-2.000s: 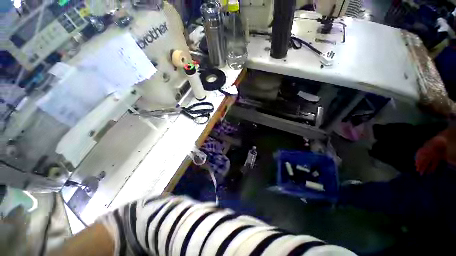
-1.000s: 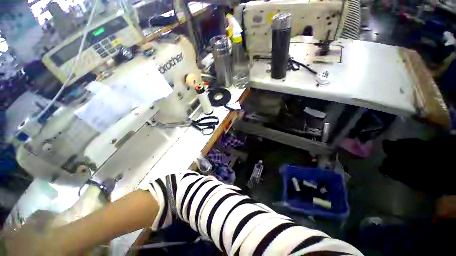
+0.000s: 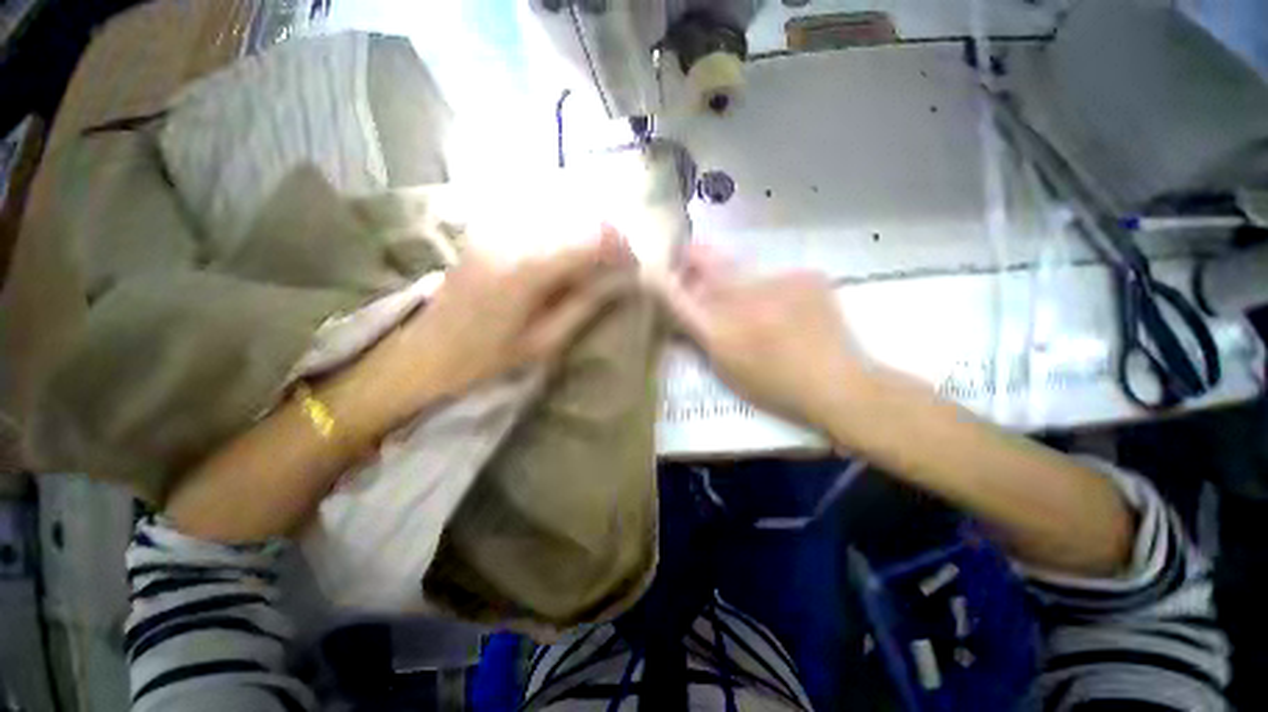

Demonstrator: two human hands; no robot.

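Note:
The khaki garment (image 3: 570,487) with its pale striped lining (image 3: 417,487) lies over the machine table and hangs over its front edge. My left hand (image 3: 508,299) lies on the cloth with its fingers near the presser foot and holds the garment there. My right hand (image 3: 758,320) is blurred; its fingertips pinch the garment's edge just in front of the needle area (image 3: 640,132). Both hands are close together under the bright lamp, whose glare hides the cloth edge. A cream knob (image 3: 716,81) is right of the foot.
Black-handled shears (image 3: 1147,313) lie on the table at the right. A printed ruler (image 3: 723,406) runs along the table's front edge. A blue bin (image 3: 960,626) with small white pieces is on the floor below right. Brown board (image 3: 132,70) extends the table at left.
The view has swung from the neighbouring table down to the needle area. Both hands now show at the garment; before, a bare forearm reached towards the lower left.

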